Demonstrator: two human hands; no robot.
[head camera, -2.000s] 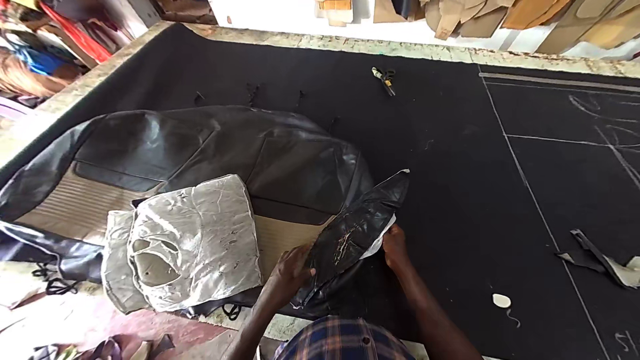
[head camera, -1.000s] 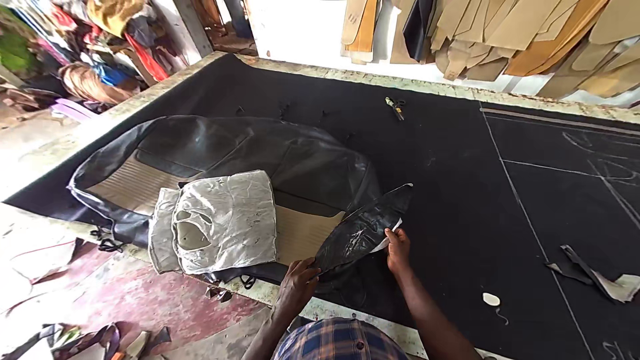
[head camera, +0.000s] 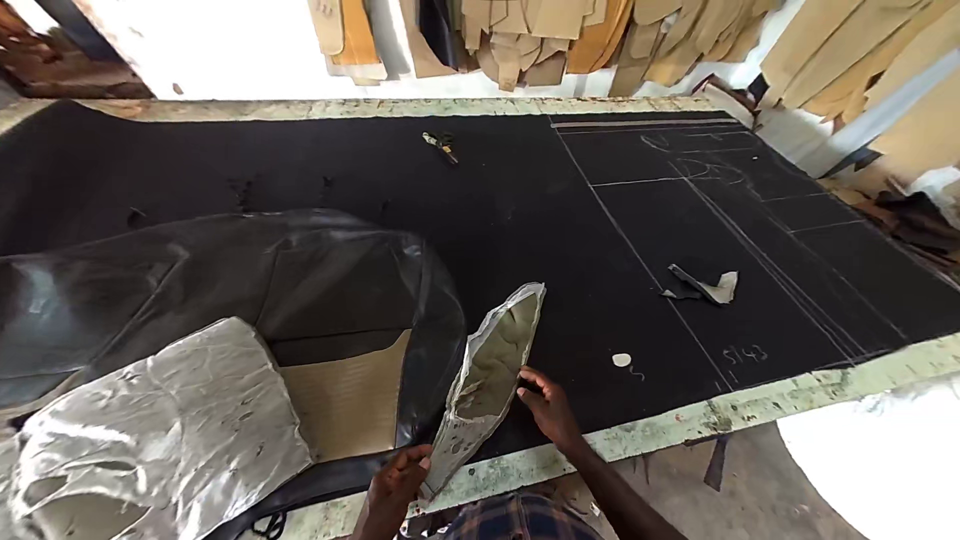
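Between my two hands is a narrow, pointed sewn cover piece (head camera: 499, 364), its pale lining side facing up and its seam edges showing. My left hand (head camera: 397, 484) is at its lower end, fingers against the edge. My right hand (head camera: 547, 405) pinches its right edge about midway up. To the left lies a large black leather-like seat cover (head camera: 337, 277) with a ribbed tan panel (head camera: 349, 401). A padded cover piece with silvery-grey backing (head camera: 172, 420) lies on it, with an opening at its lower left.
Black cloth (head camera: 510, 202) with chalk lines covers the worktable (head camera: 795, 382). On it lie small scissors or snips (head camera: 440, 146), fabric scraps (head camera: 705, 286) and a small white piece of chalk or similar (head camera: 622, 360). Card patterns (head camera: 525, 37) hang on the wall behind.
The narrow piece showed its black outer side before; now its pale lining faces up. Both hands remain at its edges. The view has swung to the right.
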